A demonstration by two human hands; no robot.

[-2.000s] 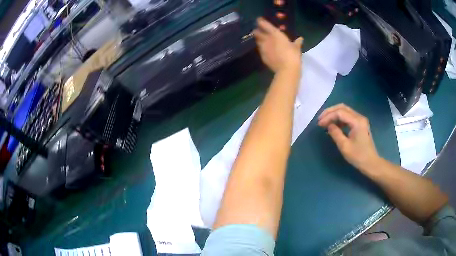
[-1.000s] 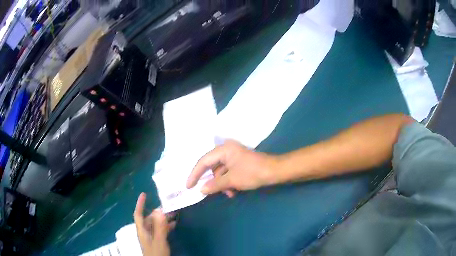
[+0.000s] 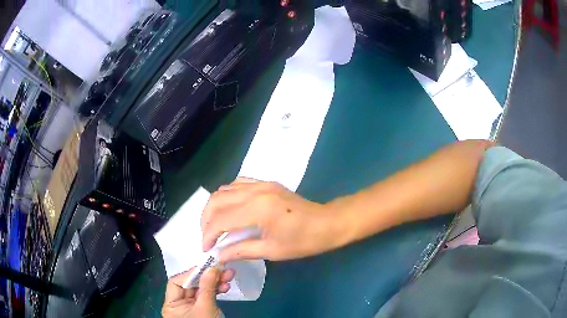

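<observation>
My left hand (image 3: 193,295) is at the lower left and pinches the end of a white label sheet (image 3: 184,235) between thumb and fingers. A small barcode shows on the folded edge at the fingertips. My right hand (image 3: 273,220) comes from the right and meets the same edge, with its thumb and fingers closed on the strip. The sheet bends up there, and its lower part curls under the hands. A long white backing strip (image 3: 286,124) with one small printed mark lies on the green bench behind my right hand.
Black retail boxes (image 3: 193,93) lie along the far side, with more stacked at the left (image 3: 127,168) and upper right (image 3: 404,37). Folded white paper (image 3: 463,99) lies near the bench's right edge. A red stool (image 3: 544,18) stands on the floor beyond. Small dark items (image 3: 133,49) lie behind the boxes.
Both hands have come together on the sheet's end, which is now lifted and folded. My left hand was open beside it before. The camera view has shifted.
</observation>
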